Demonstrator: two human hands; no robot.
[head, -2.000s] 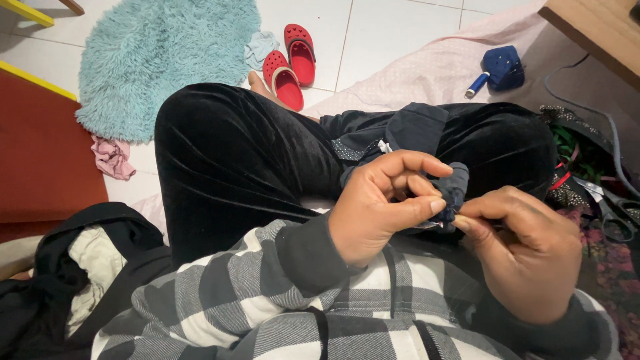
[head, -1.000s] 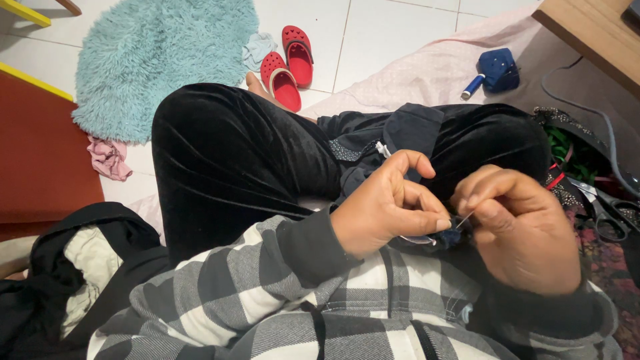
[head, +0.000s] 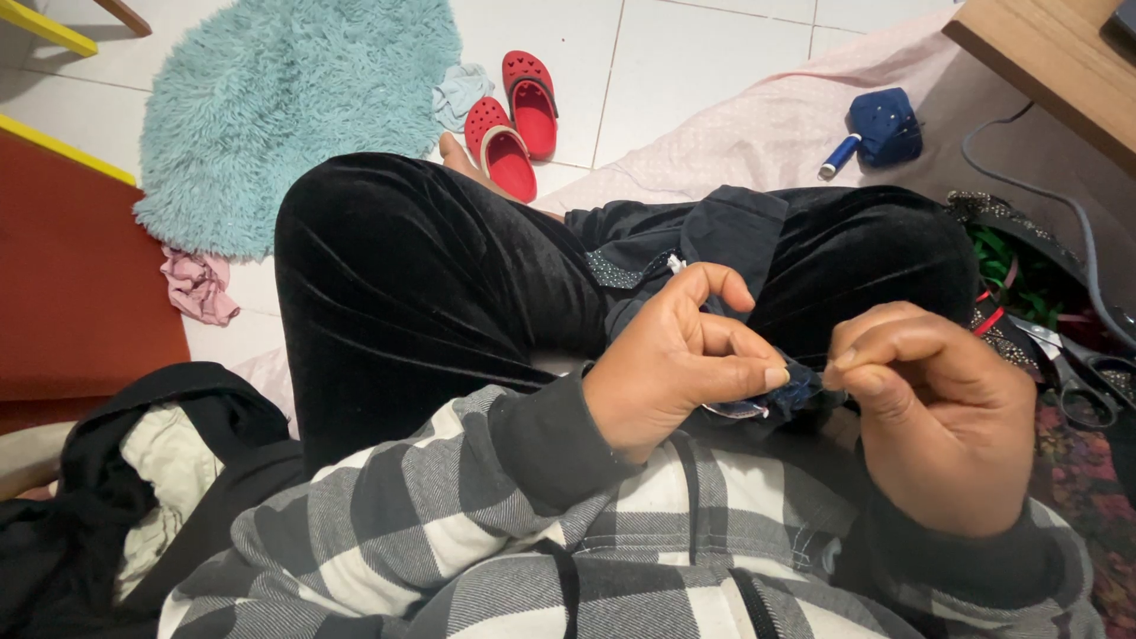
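My left hand [head: 688,359] pinches the edge of a dark navy cloth [head: 794,390] between thumb and index finger, above my lap. Just to the right, the thumb and forefinger of my right hand [head: 941,408] are pressed together beside the cloth's end; whether a needle or thread is between them is too fine to tell. More of the dark fabric [head: 732,231] lies over my crossed legs, with a dotted strip [head: 617,271] and a small white piece beside it. Part of the cloth is hidden behind my fingers.
A blue thread spool [head: 840,157] lies against a navy pincushion [head: 886,127] on a pink sheet [head: 710,133]. Scissors [head: 1078,373] rest at the right, below a grey cable [head: 1078,209]. Red clogs [head: 510,164] and a fluffy turquoise rug [head: 302,115] are ahead; a wooden tabletop [head: 1047,71] juts in at upper right.
A thin needle-like thing showed at my right fingertips one second ago and is not plain now. Two seconds ago both hands were close together on the cloth; my right hand has since shifted right.
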